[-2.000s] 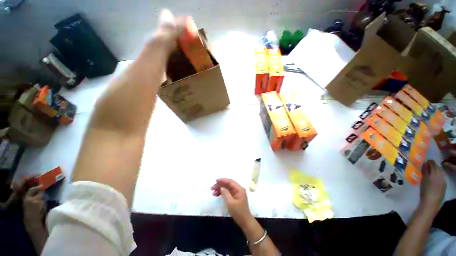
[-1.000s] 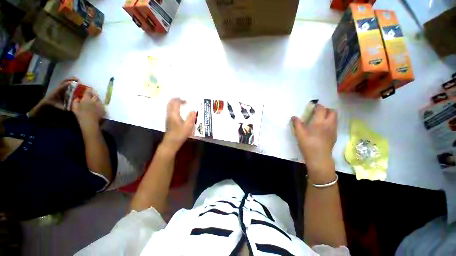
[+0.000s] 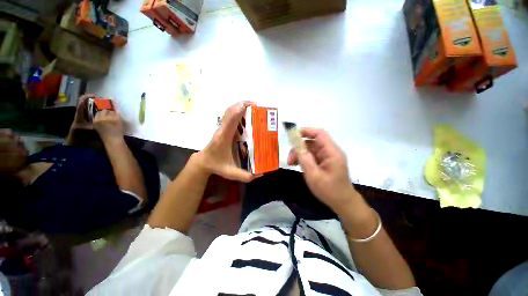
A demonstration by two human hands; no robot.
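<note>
A retail box (image 3: 266,141) is upright on its edge in my left hand (image 3: 222,147), above the table's front edge. Its orange side with a small white label faces up and right; part of a white printed face shows on its left. My left fingers and thumb span its left side. My right hand (image 3: 322,162) holds a utility knife (image 3: 295,139) just right of the box, dark tip pointing up and left. The knife and the box are apart.
Two orange retail boxes (image 3: 450,52) stand at the upper right. A yellow sheet with silvery bits (image 3: 457,167) lies at the right. A brown carton (image 3: 289,10) is at the top. Another sheet (image 3: 185,87) and knife (image 3: 142,108) lie left, near a neighbour (image 3: 87,179) holding a box.
My left hand has taken hold of the box that lay flat and lifted and turned it. My right hand has moved left with the knife, close to the box.
</note>
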